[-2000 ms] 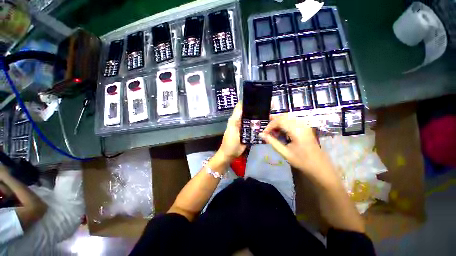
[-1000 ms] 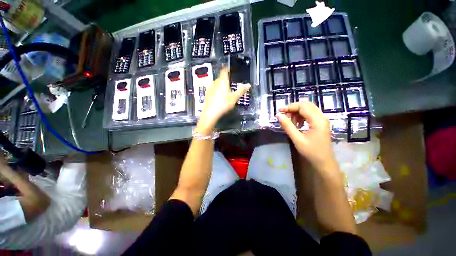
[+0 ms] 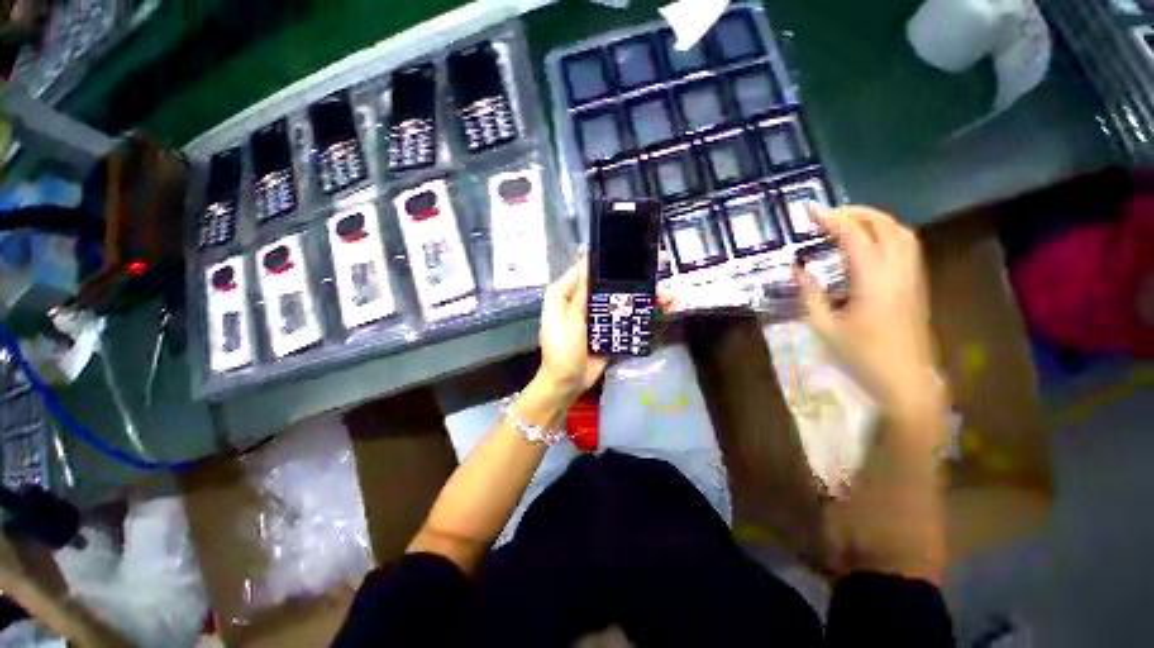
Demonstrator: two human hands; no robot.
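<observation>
My left hand [image 3: 567, 332] holds a black keypad phone [image 3: 625, 272], screen and keys facing up, in front of the trays. My right hand [image 3: 873, 285] is blurred, with its fingers around a black-rimmed screen lens [image 3: 825, 271] at the lower right corner of the lens tray [image 3: 557, 89]; whether they grip it cannot be told. The phone tray [image 3: 380, 352] holds a back row of phones with keys up [image 3: 338, 137] and a front row with white backs up [image 3: 362, 263].
A brown box [image 3: 142, 215] with a red light and a blue cable [image 3: 76, 437] are at left. A paper roll [image 3: 952, 32] is at upper right. Cartons below hold clear scraps [image 3: 304, 500] and whitish scraps [image 3: 829, 405]. Another person's arm [image 3: 51, 595] shows at lower left.
My left hand has left the phone tray and holds a phone; the tray's front right pocket now shows a white back. My right hand has moved right to the corner lens. The view has shifted.
</observation>
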